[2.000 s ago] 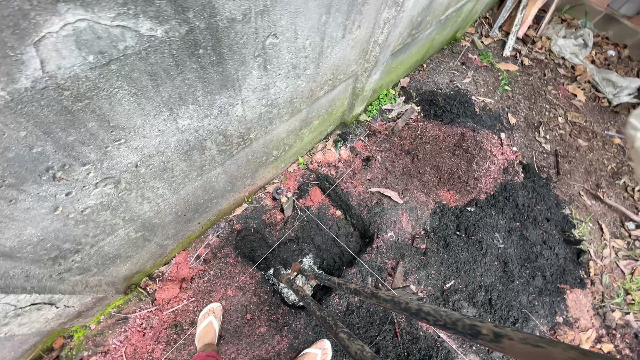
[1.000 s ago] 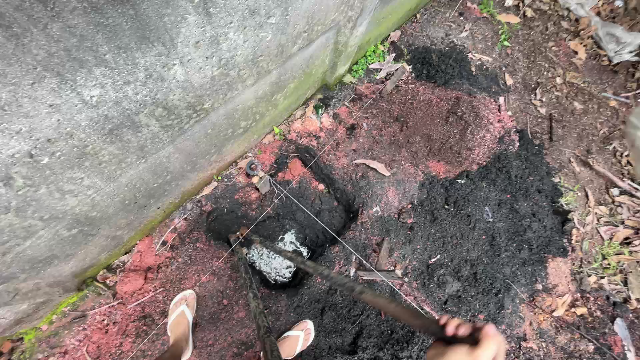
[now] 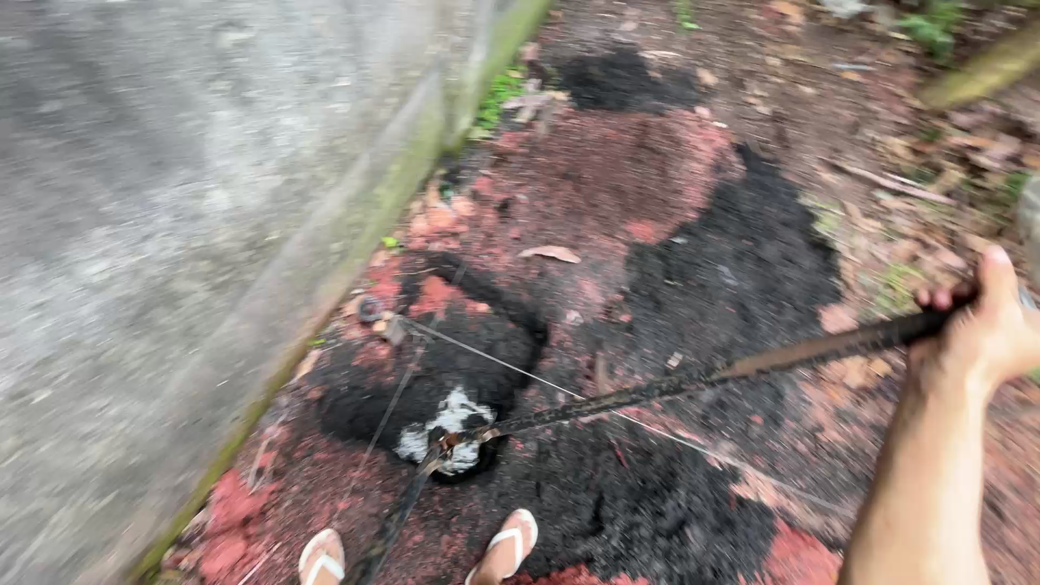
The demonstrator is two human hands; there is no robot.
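A post hole digger (image 3: 445, 441) stands over the dug hole, its two long dark handles spread wide apart. My right hand (image 3: 967, 325) is closed round the end of the right handle (image 3: 764, 361). The left handle (image 3: 390, 528) runs down out of the picture at the bottom, and my left hand is not seen. Whitish material (image 3: 455, 414) shows at the tool's joint; the blades are hidden below it. Dark soil lines the hole (image 3: 439, 349), and a white string (image 3: 504, 361) crosses above it. The picture is blurred.
A mossy concrete wall (image 3: 203, 203) rises along the left. Black soil heaps (image 3: 731, 260) and reddish soil (image 3: 617, 171) lie right of and behind the hole. My feet in white flip-flops (image 3: 512, 536) stand at its near side. Dry leaves and sticks (image 3: 890, 180) lie at the right.
The handles have spread much wider apart. My right hand, at the bottom edge a second ago, is now farther right and higher, on the handle's end.
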